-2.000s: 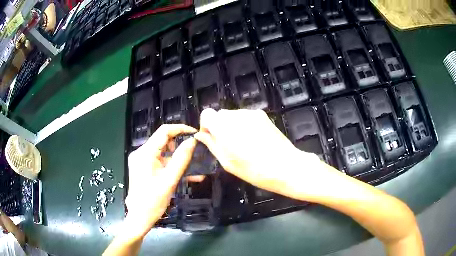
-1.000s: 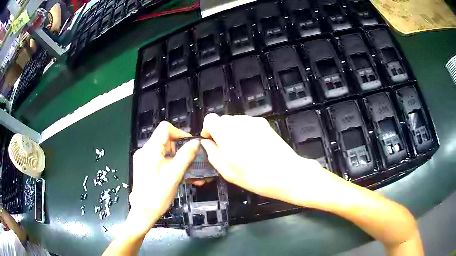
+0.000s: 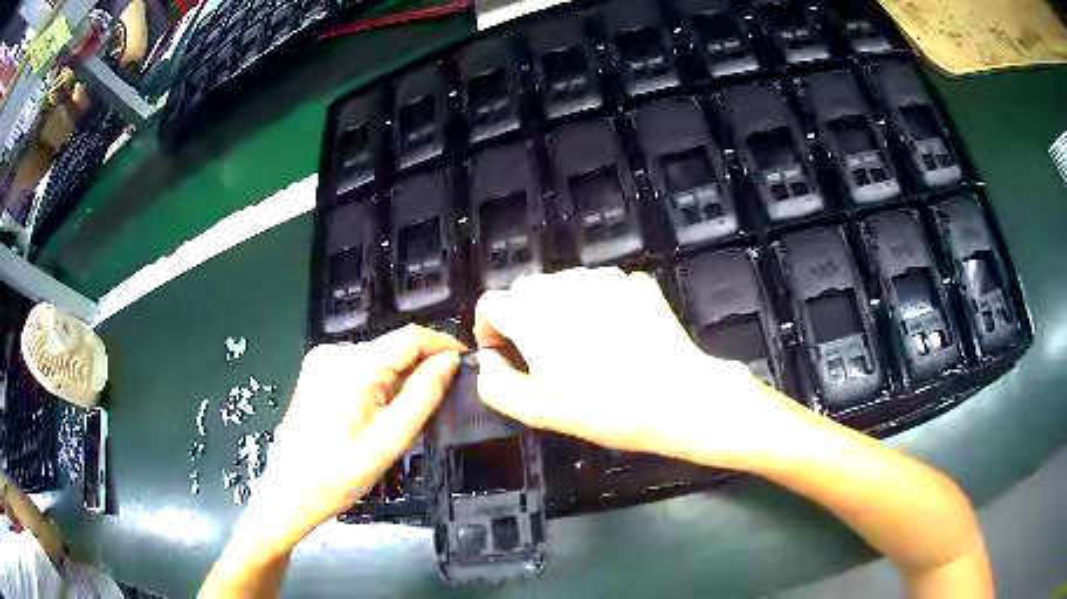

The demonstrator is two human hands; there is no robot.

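Observation:
A black housing (image 3: 489, 515) lies over the front edge of the black blister tray (image 3: 655, 497), its square openings toward me. My left hand (image 3: 363, 421) and my right hand (image 3: 597, 351) meet at the housing's top end. Their fingertips pinch at a tiny dark insert (image 3: 470, 359) there, mostly hidden by the fingers. Which hand bears the housing's weight is hard to tell. Other black housings (image 3: 837, 339) sit in rows of tray pockets. A loose parts pile (image 3: 248, 451) of tiny whitish and dark bits lies on the green surface left of the tray.
A cream ribbed round object (image 3: 64, 355) and a dark phone (image 3: 96, 460) lie at the left. A second tray (image 3: 240, 53) is at the back left, near a red strip (image 3: 398, 19). A tan sheet (image 3: 989, 33) is at the far right. A person's arm shows at the lower left edge.
The housing has come down toward me, showing more of its lower end past the tray edge. Both hands have moved down slightly, and the fingertips stay together at its top.

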